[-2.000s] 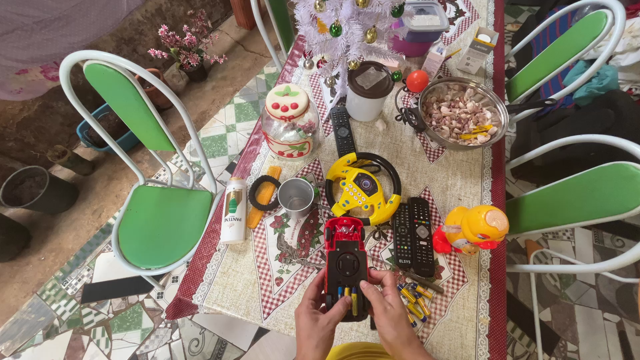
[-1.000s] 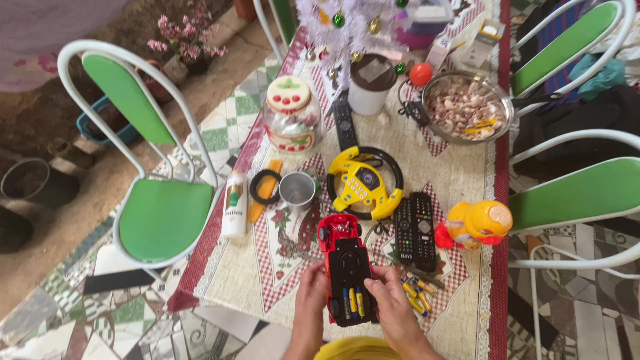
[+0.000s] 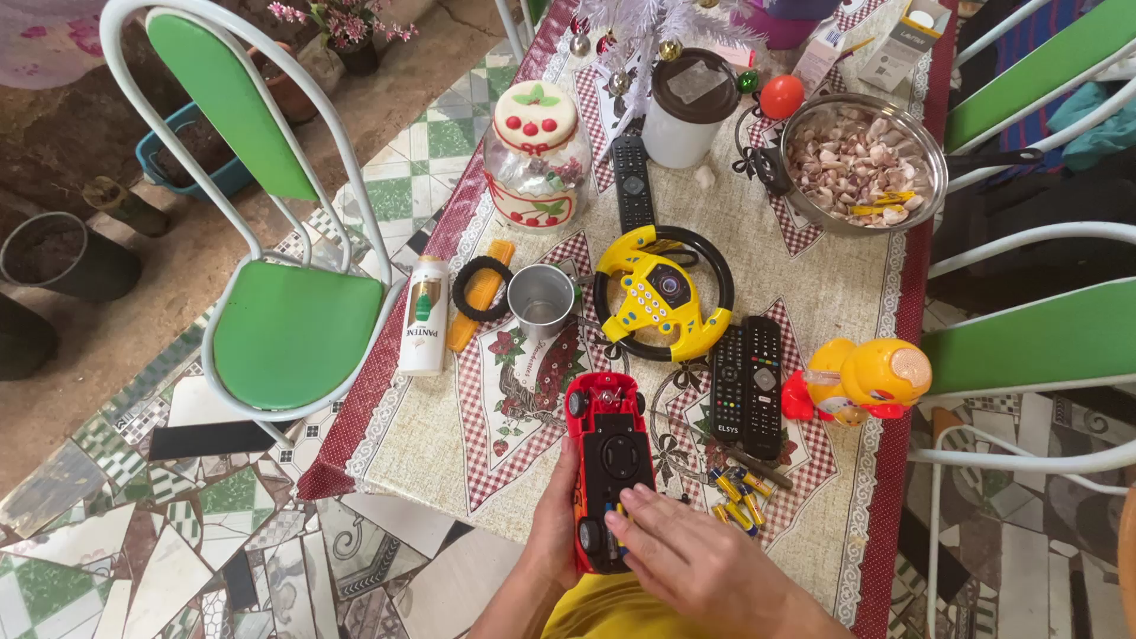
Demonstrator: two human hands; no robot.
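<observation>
My left hand point(image 3: 552, 524) grips a red toy car point(image 3: 612, 444) by its side, its black underside facing up. Across the lower part of the car lies my right hand point(image 3: 679, 546), its fingers over the battery compartment and partly covering the batteries there. Several loose batteries point(image 3: 741, 499) lie on the table right of the car, near a thin dark stick point(image 3: 756, 467). Two black remote controls point(image 3: 745, 386) rest side by side above them. A yellow and black toy steering wheel point(image 3: 664, 293) sits beyond the car.
Around stand a metal cup point(image 3: 541, 300), a Pantene bottle point(image 3: 426, 315), an orange comb point(image 3: 480, 297), a glass jar point(image 3: 536, 160), a pan of garlic cloves point(image 3: 856, 164) and an orange toy figure point(image 3: 856, 380). A green chair point(image 3: 297, 337) is left of the table.
My right hand has moved from the car's lower right edge onto its battery compartment, covering batteries that showed a second ago. My left hand still holds the car.
</observation>
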